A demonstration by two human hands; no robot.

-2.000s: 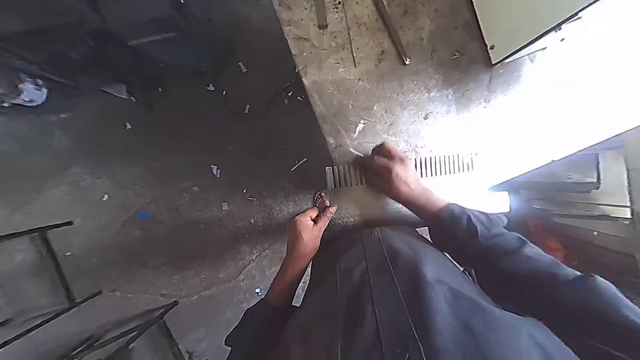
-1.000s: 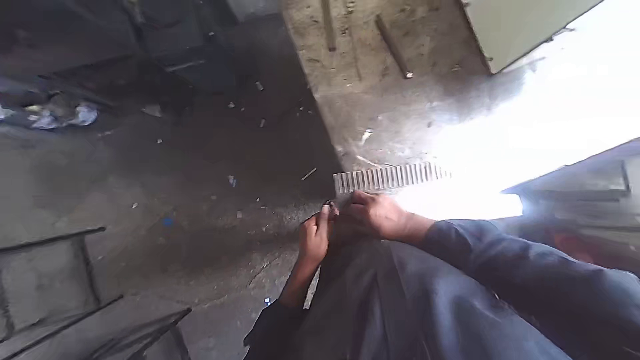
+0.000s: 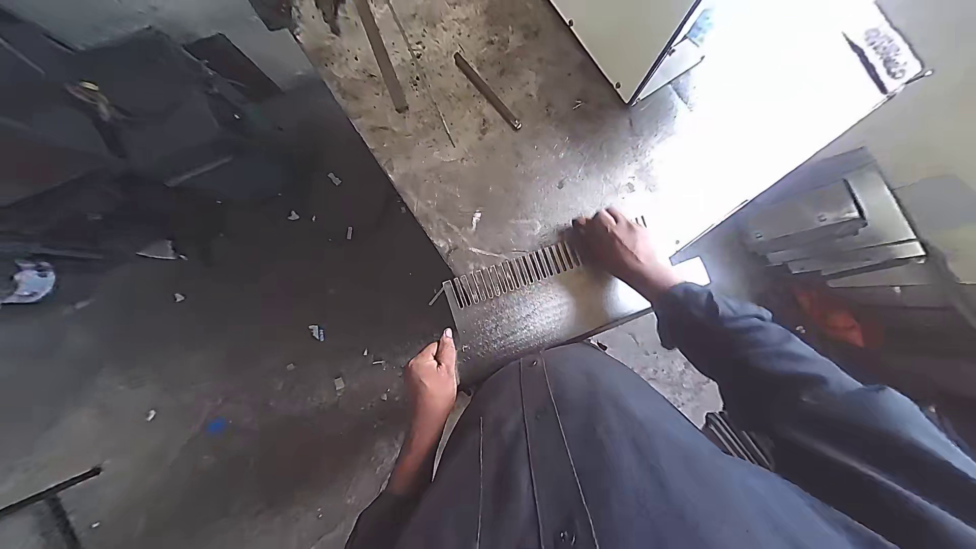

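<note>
A flat sheet-metal piece (image 3: 534,313) with a row of narrow slots along its far side lies at the near edge of the metal-topped bench, close against my body. My left hand (image 3: 433,374) grips its left edge, thumb on top. Over the right part of the slots rests my right hand (image 3: 616,242), fingers curled down; whether something small is in those fingers cannot be told. Strong glare washes out the sheet's right end.
Two metal bars (image 3: 488,91) (image 3: 381,57) and a thin rod lie on the bench (image 3: 427,175). A pale metal cabinet or box (image 3: 621,38) stands at the back. Stacked metal parts (image 3: 831,221) are at the right. Scraps litter the floor (image 3: 252,343) on the left.
My right hand has moved right along the slotted sheet, away from its left end, where it was a second ago near my left hand. More of the sheet's surface now shows.
</note>
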